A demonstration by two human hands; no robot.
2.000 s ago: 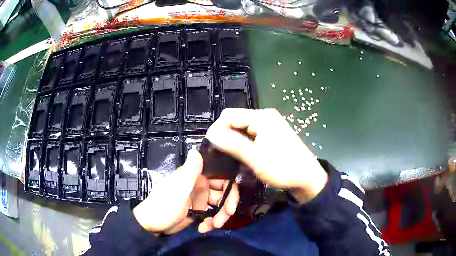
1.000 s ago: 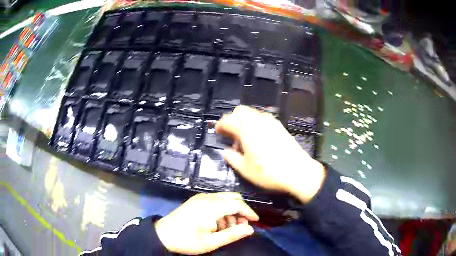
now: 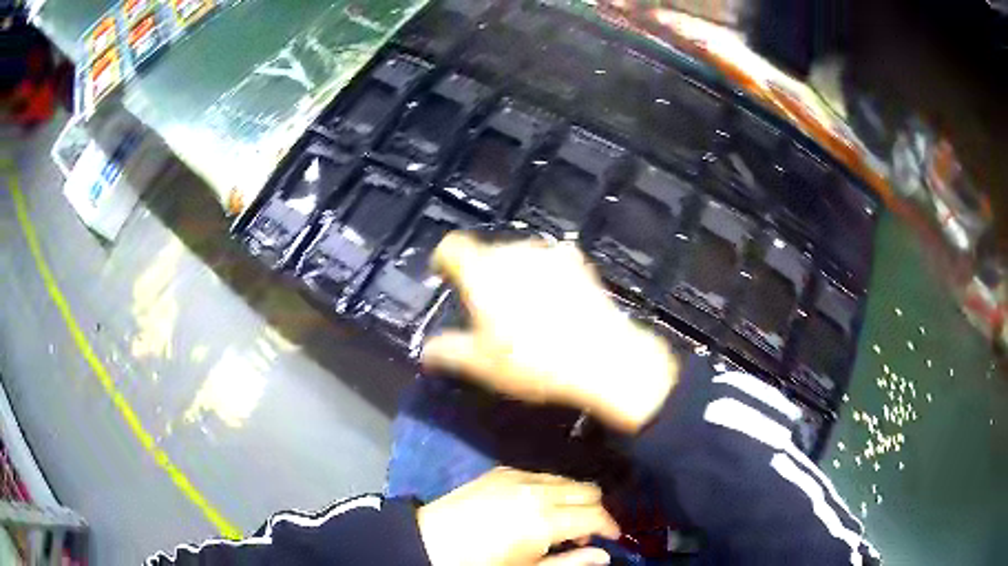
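The large glossy black tray lies on the green mat, with black rectangular housings in many of its pockets. My right hand is over the near edge of the tray, blurred, its thumb and index finger apart. Whether it touches or holds a housing cannot be told. My left hand is low at the bottom centre, in front of my body, with curled fingers. Something dark shows by its fingertips, but whether it is held cannot be told.
Tiny pale pieces lie scattered on the green mat right of the tray. A clear tray with orange and white labelled parts is at the upper left. Wrinkled clear film lies left of the black tray. The grey floor has a yellow line.
The view has turned left, so the tray appears tilted and the pale pieces sit further right. My right hand has moved left along the tray's near row. My left hand stays low, near my body.
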